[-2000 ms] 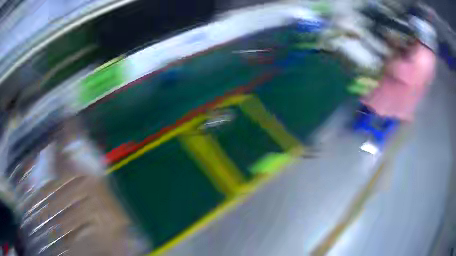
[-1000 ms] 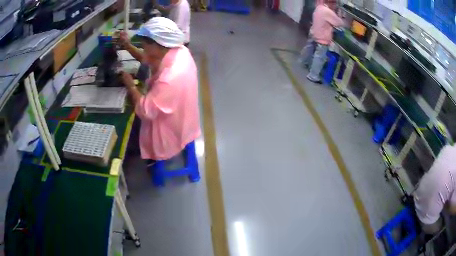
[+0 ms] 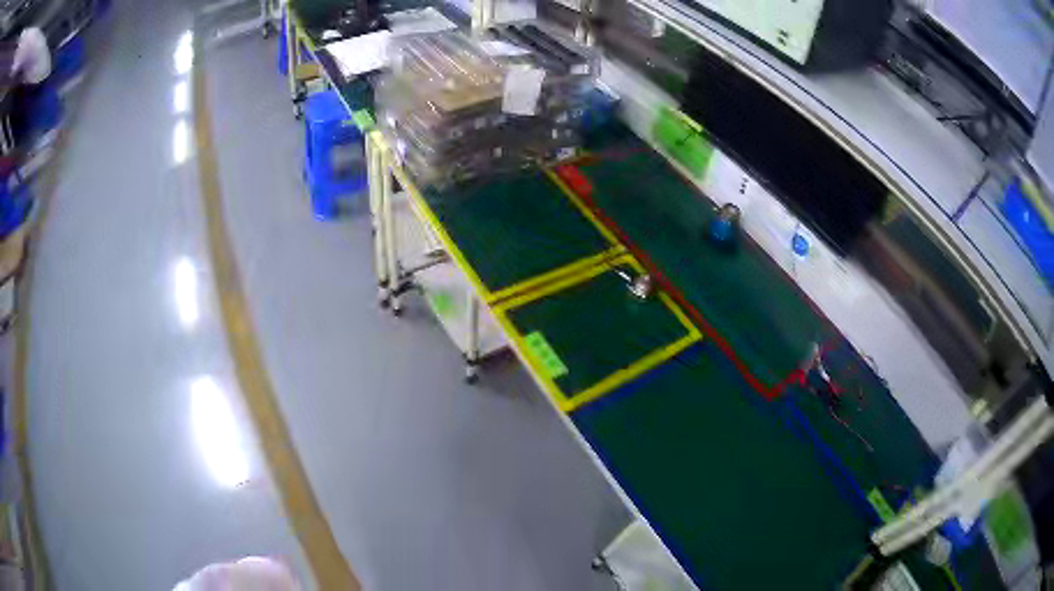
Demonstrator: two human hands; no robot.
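Neither of my hands is in the picture. Nearest in front is a long green-matted bench point(image 3: 693, 462), marked with yellow, red and blue tape. A large wrapped block of stacked clear blister trays point(image 3: 462, 104) stands toward its far end, brown and see-through, with a white label point(image 3: 522, 89). A small metallic item point(image 3: 640, 285) lies at the yellow taped box. A small blue and metallic item point(image 3: 726, 224) stands near the back. Thin red and dark items point(image 3: 824, 375), too blurred to name, lie at the right.
A blue plastic stool point(image 3: 335, 150) stands beside the bench. Cream frame posts point(image 3: 965, 473) rise at the lower right. The grey floor point(image 3: 335, 404) has a brown line point(image 3: 240, 335). A person's sleeve point(image 3: 32, 55) shows far left. A pale rounded shape point(image 3: 237, 574) is cut off at the bottom.
The view has swung from the aisle and the seated worker in pink to this bench. The worker and the white tray stack have left view; the wrapped block and the taped boxes now show.
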